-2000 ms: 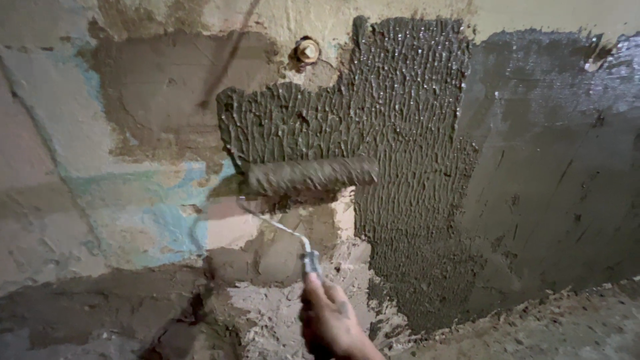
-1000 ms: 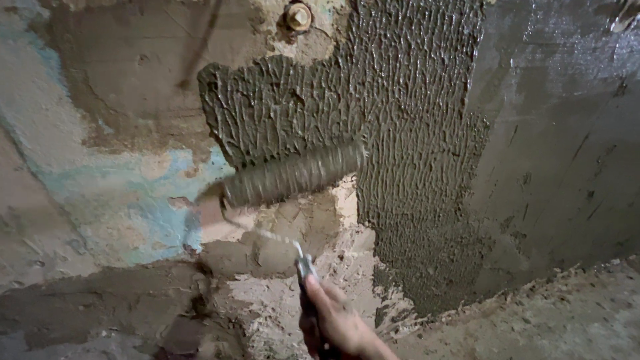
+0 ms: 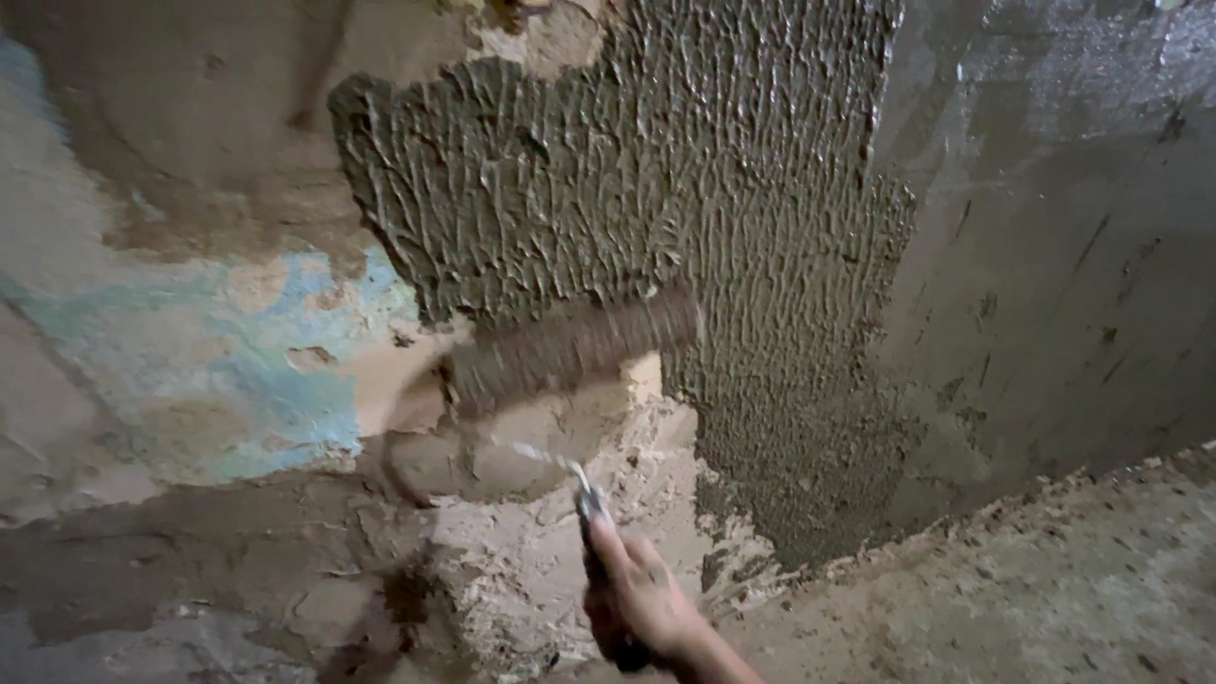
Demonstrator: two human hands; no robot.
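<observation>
My right hand (image 3: 641, 594) is closed around the dark handle of a paint roller, thumb along the grip. The roller sleeve (image 3: 579, 351), coated in grey-brown material and blurred, lies tilted at the lower edge of a patch of wet, ridged grey coating (image 3: 532, 180) on the wall. A thin metal frame (image 3: 541, 454) joins sleeve and handle, partly blurred. Below the sleeve shows pale, rough plaster (image 3: 560, 541). My left hand is out of the picture.
Smooth, shiny grey coating (image 3: 1026, 285) covers the wall at right. Pale plaster with worn blue-green paint (image 3: 285, 380) is at left. A metal fitting (image 3: 518, 11) is cut off at the top edge. A rough ledge or floor (image 3: 997, 589) runs along the lower right.
The roller sleeve, nearly level two seconds ago, is now tilted with its right end higher. The view has shifted, so the wall fitting sits at the top edge.
</observation>
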